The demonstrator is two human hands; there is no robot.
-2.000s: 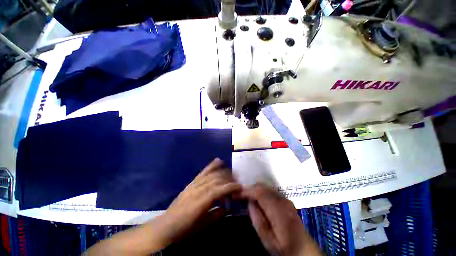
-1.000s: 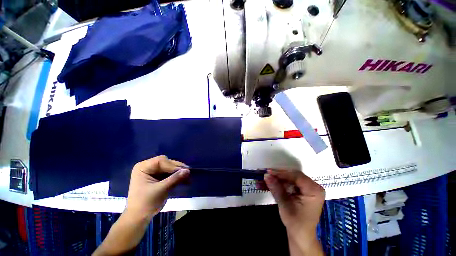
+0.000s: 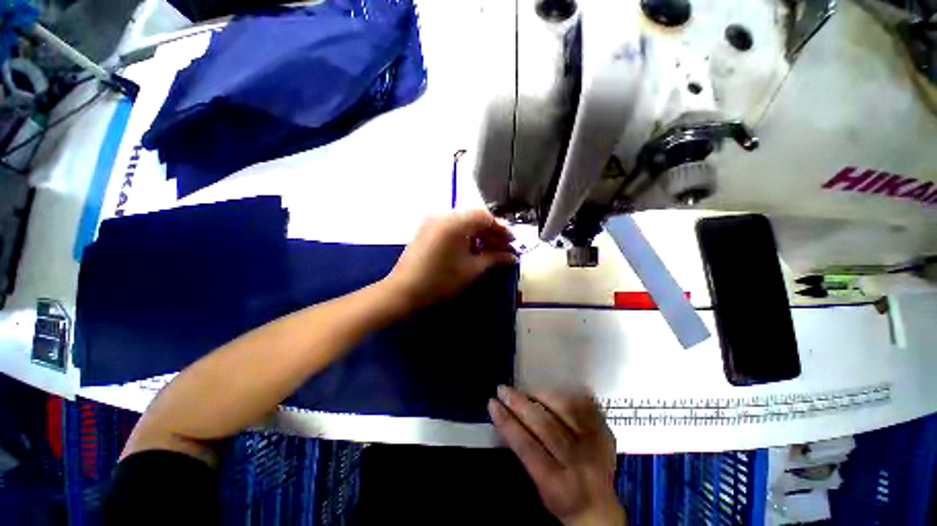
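A navy rectangular cloth piece lies flat on the white table, its right edge running from beside the presser foot to the near table edge. My left hand is at its far right corner, just left of the needle area, thumb and fingers closed on dark cloth. My right hand rests with its fingertips at the near right corner, fingers extended. I cannot make out the thin dark strip separately. The sewing machine head stands over the cloth's far corner.
More navy pieces overlap this one at left. A loose navy bundle lies beyond them. A pale blue strip and a black phone lie right of the needle. Blue crates stand below the table edge.
My hands held a thin dark strip stretched between them above the cloth. Now my left hand has moved forward to the presser foot and my right hand down to the near corner. The view has shifted.
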